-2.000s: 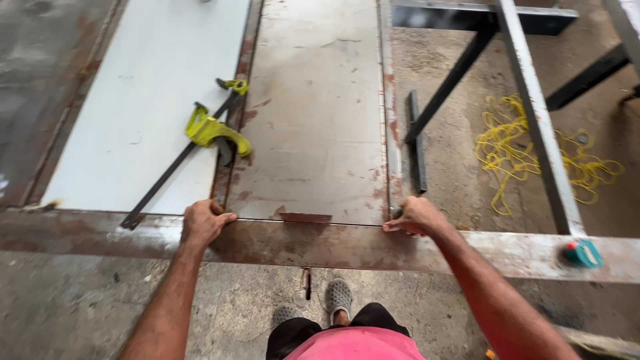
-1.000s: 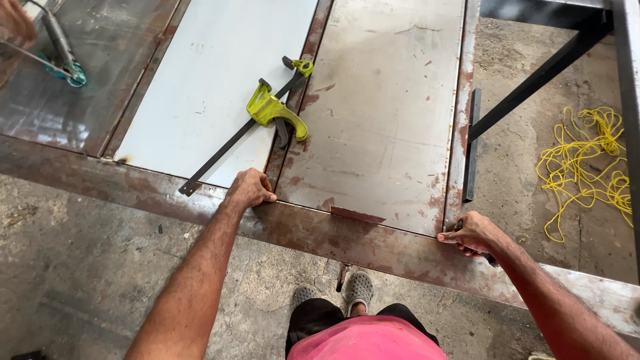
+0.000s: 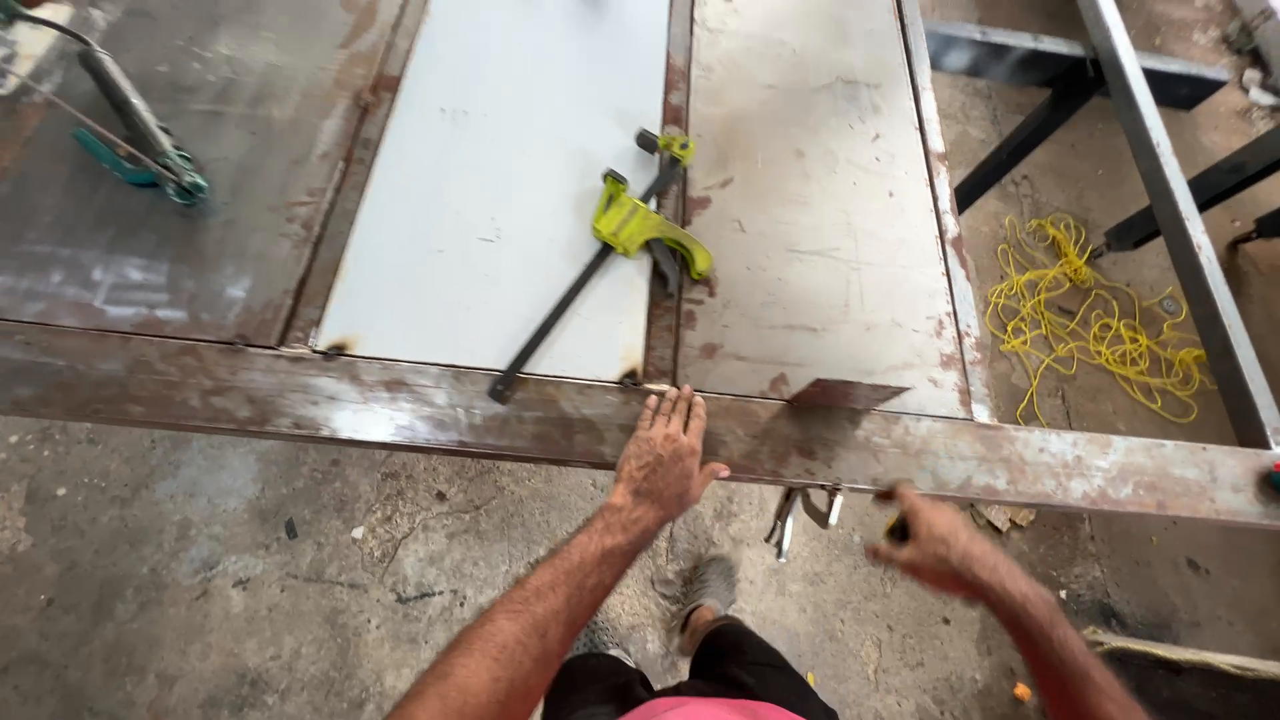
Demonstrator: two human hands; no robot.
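Observation:
My left hand [image 3: 663, 455] lies palm down, fingers extended, on the rusty steel frame rail [image 3: 480, 420], beside the corner of a grey metal panel [image 3: 820, 200]. My right hand [image 3: 935, 545] is blurred below the rail's near edge, fingers curled around a small dark and yellow object [image 3: 897, 528] whose kind I cannot tell. A yellow-green bar clamp [image 3: 635, 225] rests diagonally over a white panel [image 3: 510, 170] and the rusty crossbar. A thin rusty metal piece [image 3: 848, 393] stands out at the grey panel's near edge. Locking pliers [image 3: 800, 515] hang under the rail.
A welding electrode holder [image 3: 135, 125] lies with its cable on the dark panel [image 3: 200, 230] at left. Tangled yellow cord [image 3: 1100, 310] lies on the concrete floor beyond the frame, near grey steel tubes [image 3: 1180, 200]. A dark object with a pale edge [image 3: 1190, 665] is at lower right.
My left hand has gone from gripping at the panel's corner to lying flat on the rail. My right hand has left the panel's other corner and moved off the rail toward me.

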